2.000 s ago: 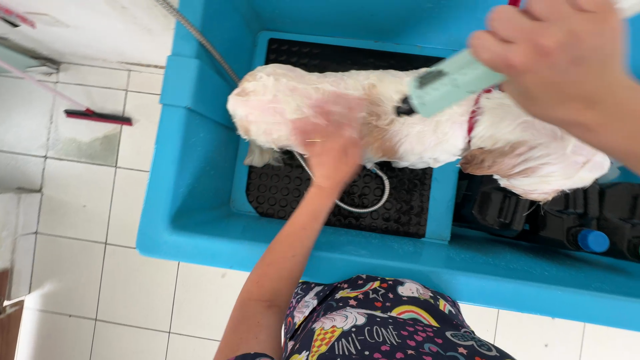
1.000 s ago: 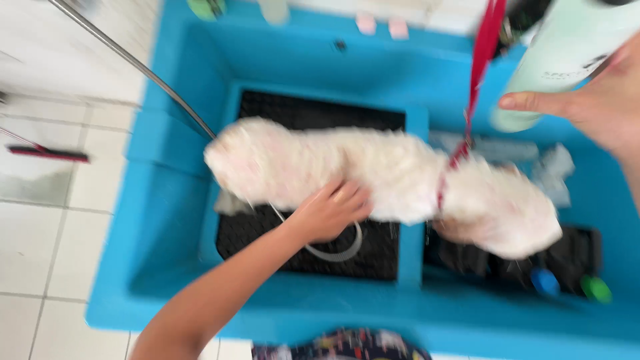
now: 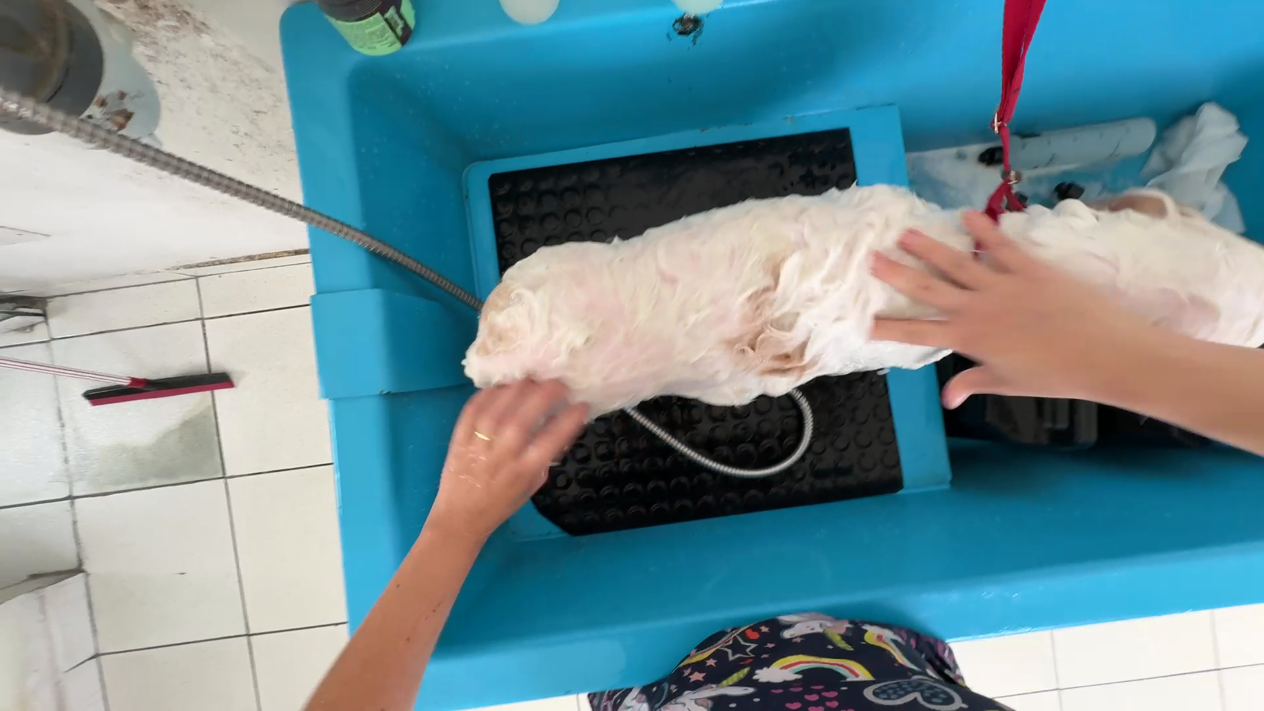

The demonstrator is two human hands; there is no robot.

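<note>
A wet white dog [image 3: 671,296] with some brown patches stands lengthwise in a blue plastic grooming tub [image 3: 632,622], its rear end towards the left. My left hand [image 3: 509,444] rests against the lower side of its hindquarters, fingertips partly hidden by the coat. Fingers spread, my right hand [image 3: 1017,316] lies over the shoulder area and holds nothing. Just above that hand, a red lead [image 3: 1017,69] runs up from the dog's collar. Beneath the dog is a black studded rubber mat [image 3: 662,207]. The dog's head is at or past the right edge.
A metal shower hose [image 3: 247,193] crosses the tub's left edge; a loop of it lies on the mat. A pale bottle [image 3: 1086,145] lies behind the dog beside crumpled white material [image 3: 1197,158]. A green-labelled container [image 3: 370,25] stands on the rim. A floor squeegee [image 3: 158,387] is at left.
The pale green bottle that was in my right hand is no longer there, and that hand is now spread on the dog. My left hand has moved from the dog's middle to its rear.
</note>
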